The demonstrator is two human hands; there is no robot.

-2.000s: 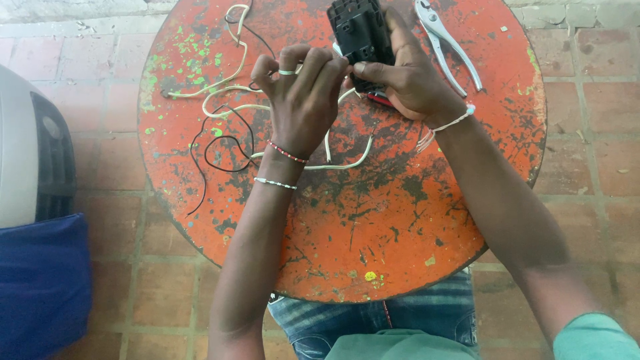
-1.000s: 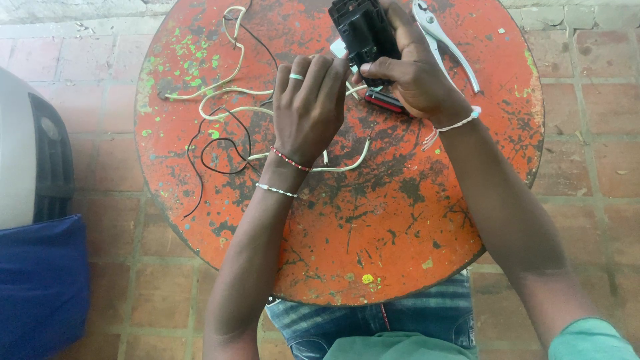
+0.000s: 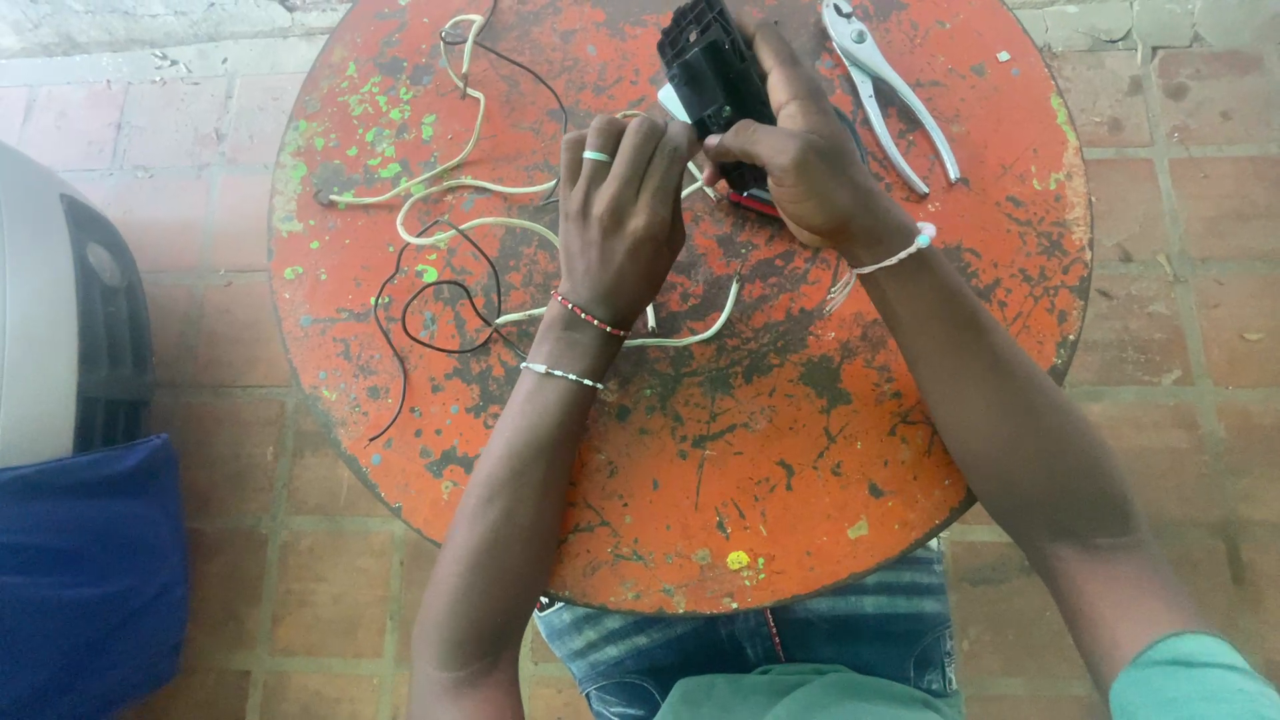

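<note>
My right hand grips a black plastic electrical housing, tilted above the top of the round table. At the housing's lower left edge is my left hand, fingers curled and their tips close to my right thumb; whether they pinch something cannot be seen. White electrical cables and a thin black wire lie loose on the table, running partly behind my left hand. Below the housing a red and black item shows in part, and something white peeks out at its left. Slip-joint pliers rest right of my right hand.
The round orange table has worn paint and reaches close to my lap. At the far left stand a grey and black object and a blue cloth. Brick tiles cover the floor around the table.
My left hand's fingers have turned from a raised, bent pose to a lower, more closed one beside the housing. My right hand still holds the housing in about the same place.
</note>
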